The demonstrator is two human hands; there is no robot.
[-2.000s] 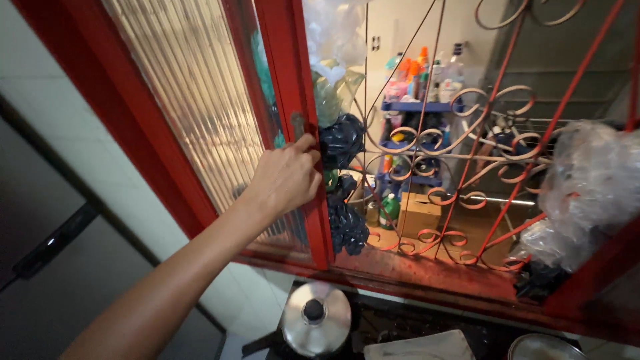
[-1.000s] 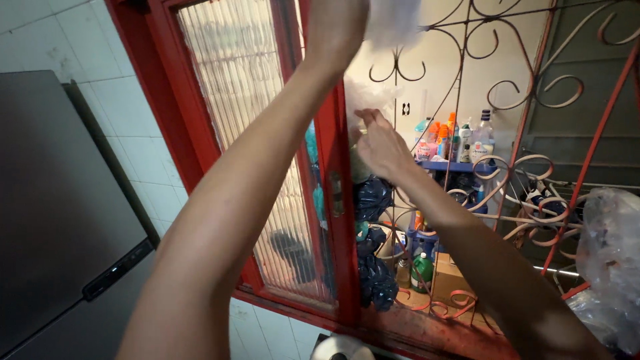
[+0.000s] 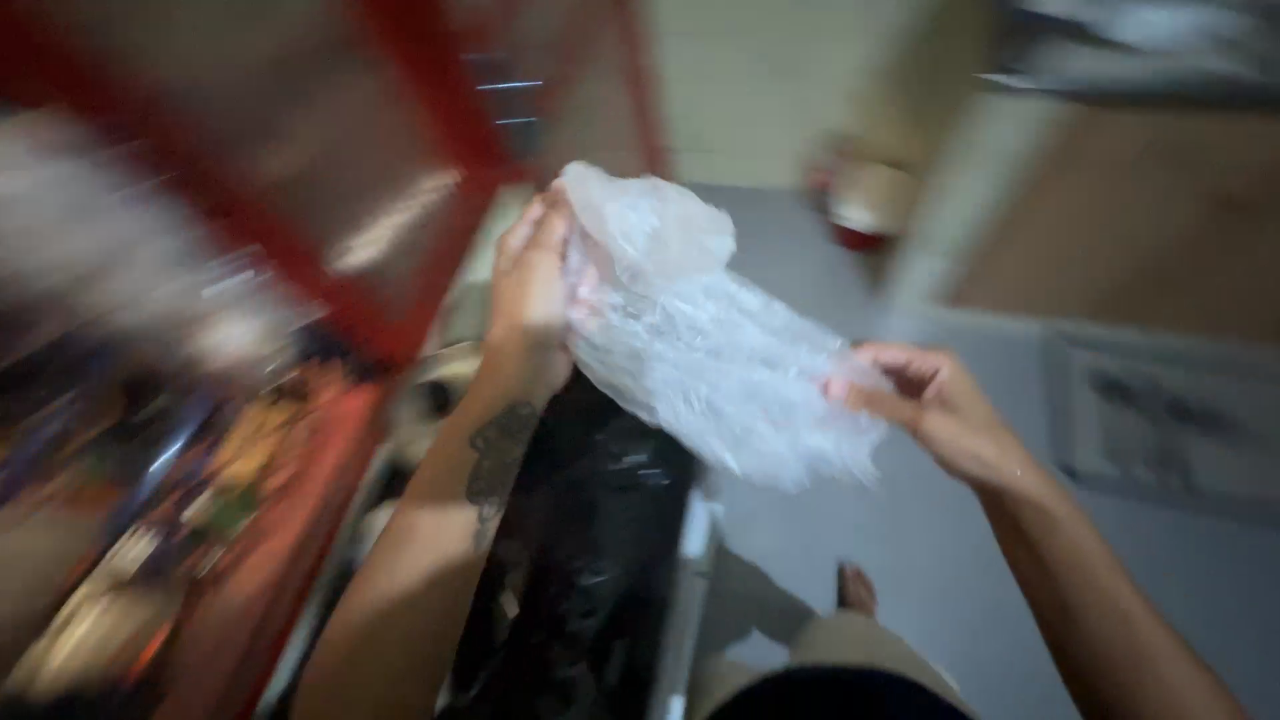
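Observation:
A crumpled translucent plastic bag (image 3: pixel 690 330) stretches between my two hands in the middle of the view. My left hand (image 3: pixel 535 280) grips its upper left end, partly behind the plastic. My right hand (image 3: pixel 915 400) pinches the lower right end between thumb and fingers. The bag is held above the edge of a dark, glossy surface (image 3: pixel 600 520), apparently the stove top, and above the floor.
On the left runs the red window frame (image 3: pixel 400 330), blurred, with various items beyond it. The grey floor (image 3: pixel 800 500) lies below and right, with a mat (image 3: pixel 1170 420) on it. A blurred red and white object (image 3: pixel 865 205) stands farther back.
Both hands have come away from the window area and now hold the plastic bag. One second ago one hand was raised high by whitish plastic. The view has swung strongly toward the floor.

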